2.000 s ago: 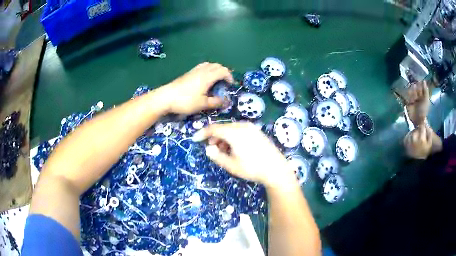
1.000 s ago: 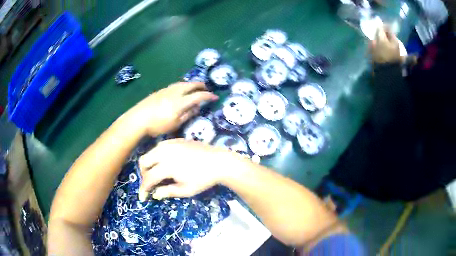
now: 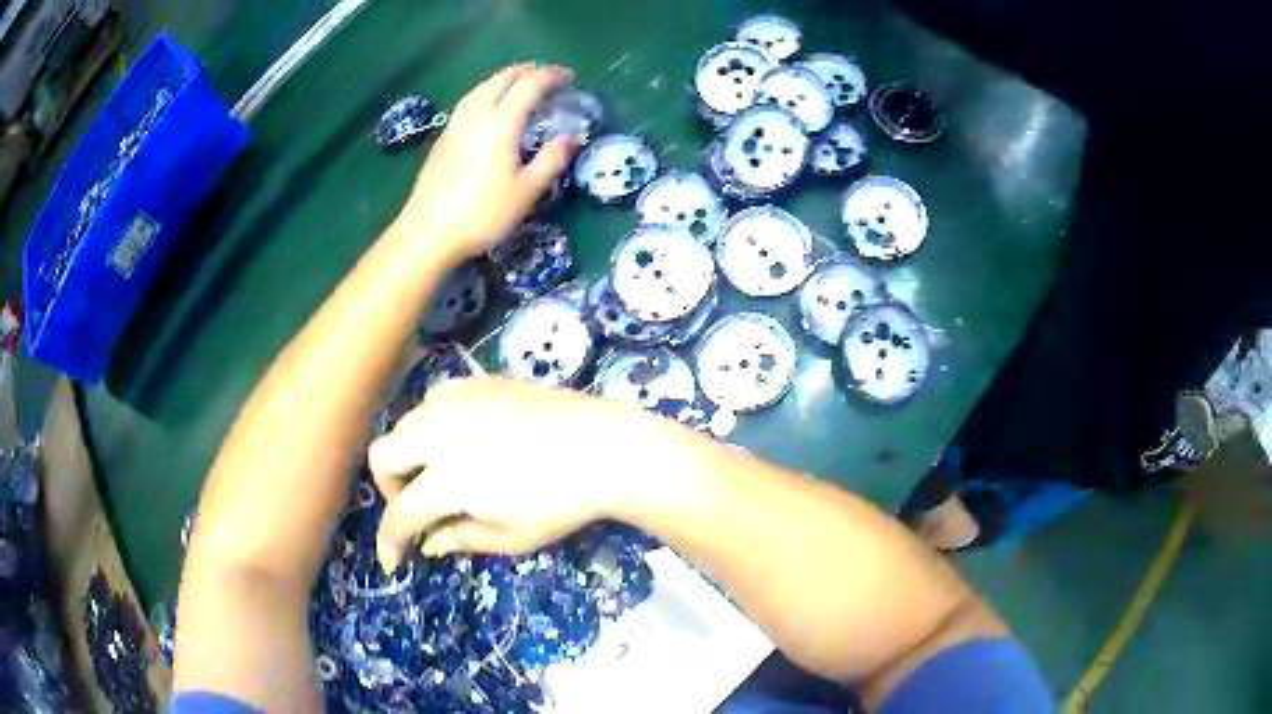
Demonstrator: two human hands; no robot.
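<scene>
My left hand (image 3: 488, 161) reaches forward, its thumb and fingers around a pale round housing (image 3: 569, 117) on the green surface. My right hand (image 3: 509, 460) is over the near pile of blue circuit boards (image 3: 460, 614). Its fingers are curled down with the tips at the boards; whether they pinch one is hidden. White wires trail among the boards. Pale round housings with dark holes (image 3: 663, 274) lie grouped on the green, some overlapping. A housing with a dark, board-like inside (image 3: 534, 260) lies between my hands.
A blue bin (image 3: 133, 223) holds small parts at the upper left. A wired part (image 3: 407, 122) lies on the green worktop (image 3: 321, 209). A black ring-like part (image 3: 905, 112) lies near a neighbour in black (image 3: 1102, 265). A white sheet (image 3: 670, 642) lies under the boards. Dark parts lie far left.
My left hand has moved forward from beside the boards and closed around a housing. My right hand stays over the pile. The view has shifted, and the neighbour's hands are no longer visible.
</scene>
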